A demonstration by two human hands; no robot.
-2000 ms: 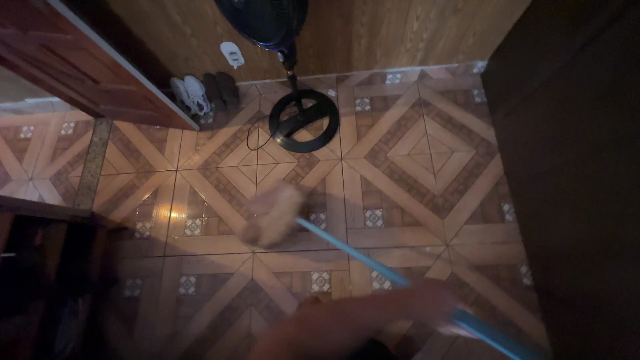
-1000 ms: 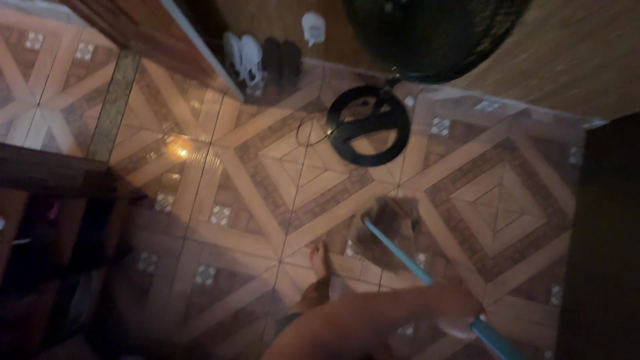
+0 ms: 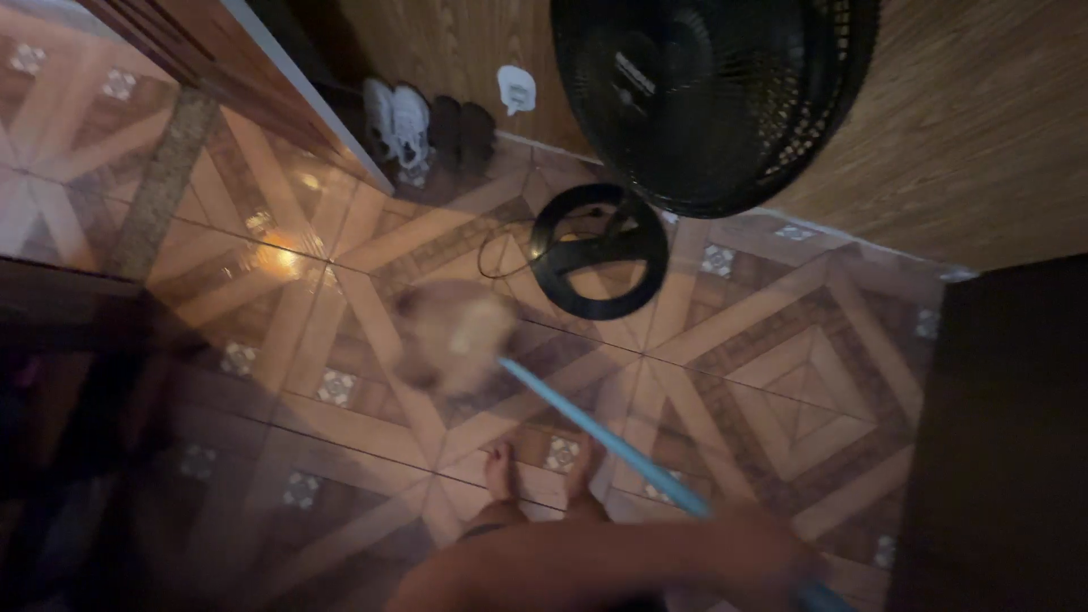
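Observation:
A blue pole point(image 3: 608, 438) slants from the lower right up to a blurred, beige-brown mop head point(image 3: 459, 336) on the patterned tile floor point(image 3: 807, 391). My left hand point(image 3: 761, 548) is closed around the pole near the bottom right, its forearm coming in from the bottom centre. Motion blur hides the fingers' detail. No right hand shows. My bare feet point(image 3: 501, 472) stand on the tiles, below the mop head and left of the pole.
A black pedestal fan point(image 3: 714, 93) stands near the wood-grain wall on its round base point(image 3: 599, 293), a thin cord point(image 3: 486, 263) beside it. White shoes point(image 3: 410, 123) and dark footwear point(image 3: 463, 136) sit by the door point(image 3: 255, 76). Dark furniture flanks both sides.
The mop head was below the fan's base a second ago and is now farther left. The view has shifted, showing more of the fan and both feet.

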